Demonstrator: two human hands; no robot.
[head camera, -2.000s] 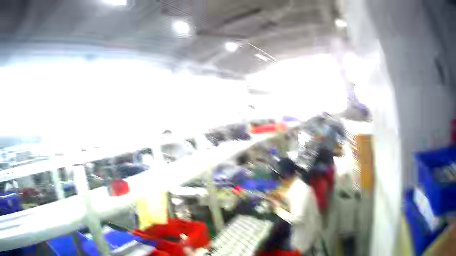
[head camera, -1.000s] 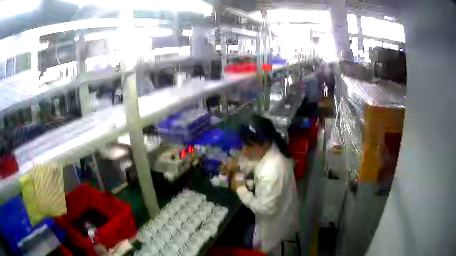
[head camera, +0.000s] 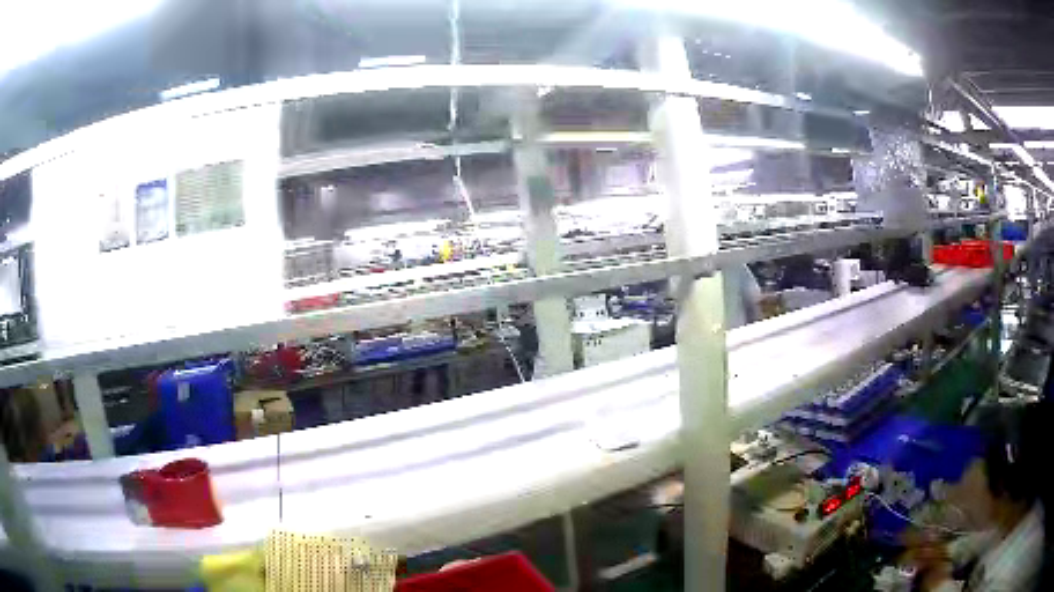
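Note:
Neither of my hands can be made out. A small pale pinkish patch shows at the bottom edge by the red crate (head camera: 491, 575); I cannot tell what it is. The crate is cut off by the bottom edge. A perforated cream sheet (head camera: 329, 565) hangs just left of it, with a yellow cloth (head camera: 235, 569) beside the sheet. A small red container (head camera: 185, 494) stands on the long white shelf (head camera: 462, 463).
Pale metal posts (head camera: 703, 428) and a rail (head camera: 462, 303) cross the view. At lower right, a person in white (head camera: 1017, 555) works by a beige box (head camera: 803, 515) with red digits. Blue trays (head camera: 850, 405) lie behind it. A white board (head camera: 162, 278) stands at left.
The view has swung left and up. The white parts in rows have left the picture, the red crate is mostly cut off, and the person in white is now at the right edge.

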